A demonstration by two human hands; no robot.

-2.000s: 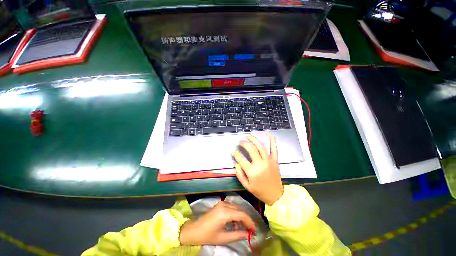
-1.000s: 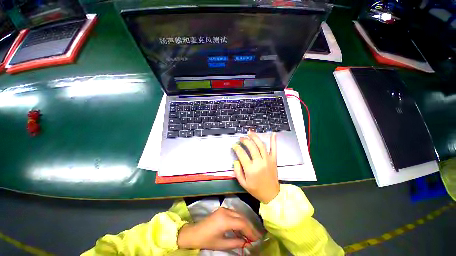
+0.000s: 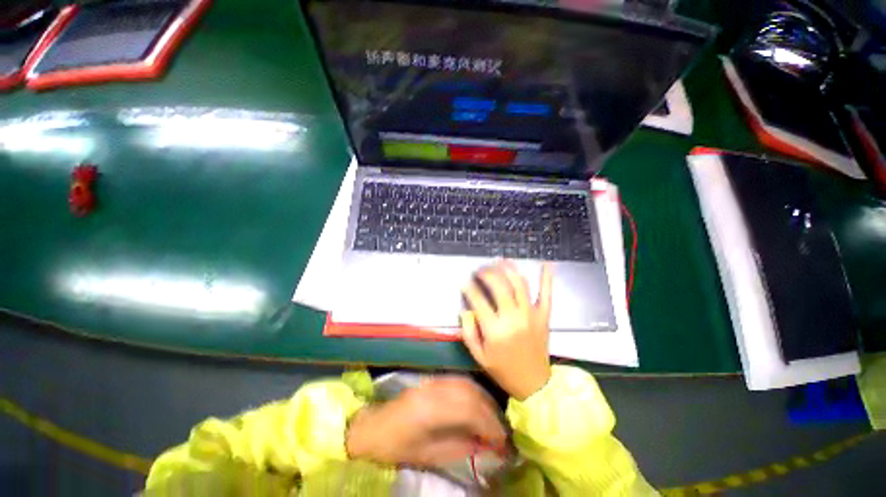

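The open silver-grey laptop (image 3: 389, 281) sits in front of me, its dark test screen (image 3: 418, 97) showing Chinese text, blue buttons, and green and red buttons. My right hand (image 3: 507, 335) rests on the touchpad area with fingers spread, holding nothing. A yellow tip covers one finger. My left hand (image 3: 427, 422) is blurred in my lap, fingers curled, with a thin red wire (image 3: 474, 466) at its fingertips. The wire's end is hidden. Another red wire (image 3: 633, 252) curves beside the laptop's right side. White foam sheet (image 3: 325, 254) and an orange-red pad (image 3: 389, 331) lie under the laptop.
A closed dark laptop (image 3: 792, 262) lies on white foam at right. An open laptop (image 3: 107, 41) on a red pad stands at back left. A small coiled red item (image 3: 84, 189) lies on the green bench (image 3: 194, 233). More laptops lie at back right.
The view has shifted and tilted, so the laptop appears further right and higher. My right hand stays at the touchpad. My left hand stays in my lap with the red wire, now more blurred.
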